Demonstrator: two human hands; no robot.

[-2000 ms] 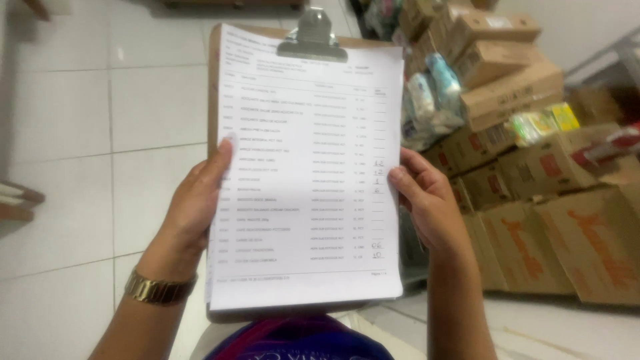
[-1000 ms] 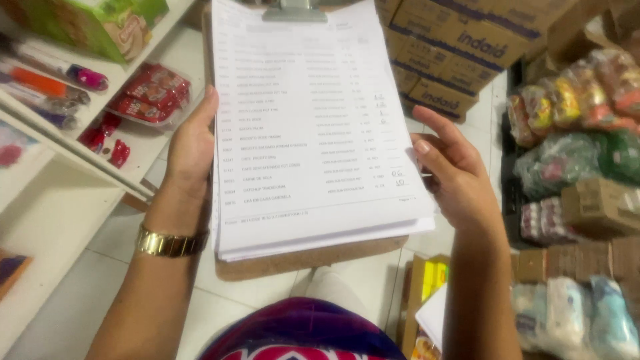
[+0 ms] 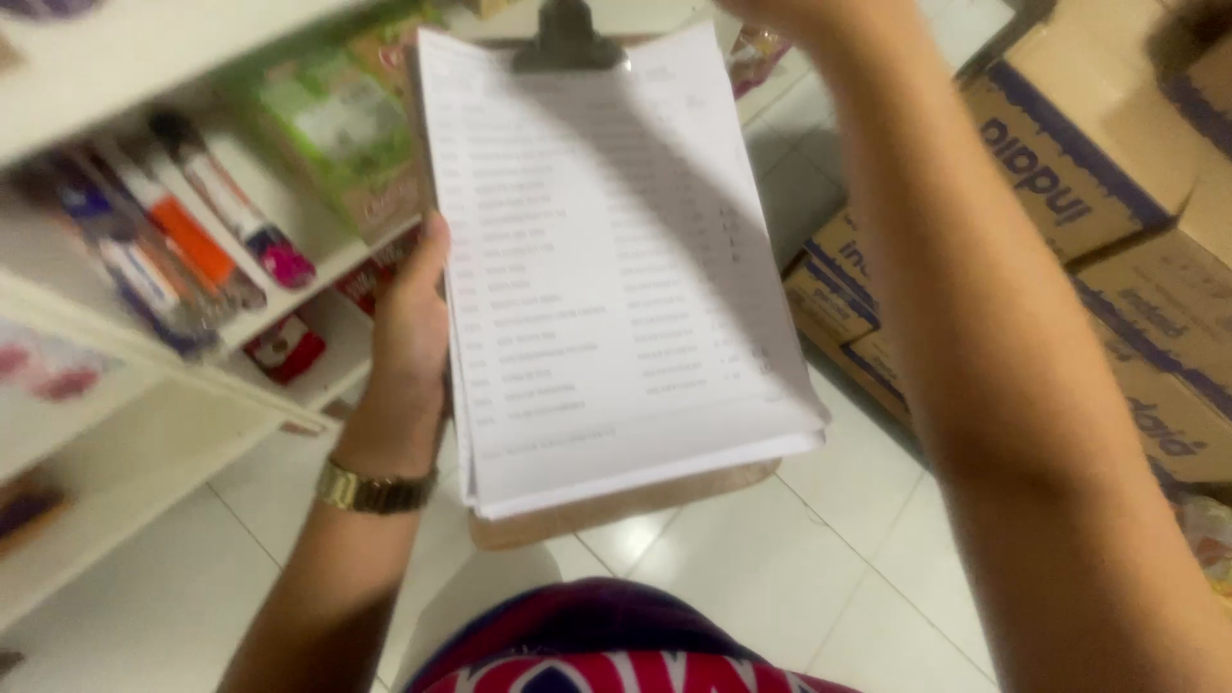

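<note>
My left hand (image 3: 409, 356), with a gold-coloured watch (image 3: 375, 487) on its wrist, grips the left edge of a brown clipboard (image 3: 626, 500). Several sheets of printed paper (image 3: 616, 289) lie on the board under a dark metal clip (image 3: 568, 38); they bear rows of print and a few handwritten marks. My right hand (image 3: 804, 14) reaches up past the top right of the board, cut off by the upper edge of the view, so its fingers are hidden. The right forearm casts a shadow across the sheets.
White shelves (image 3: 279, 337) on the left hold packaged brushes or similar goods (image 3: 183, 231), a green box (image 3: 337, 125) and red packets (image 3: 286, 346). Stacked cardboard boxes (image 3: 1126, 318) stand on the right. White floor tiles (image 3: 847, 568) show below.
My right hand has left the clipboard's right side and moved up toward the top of the view. The left hand still holds the board. The view has turned toward the shelves.
</note>
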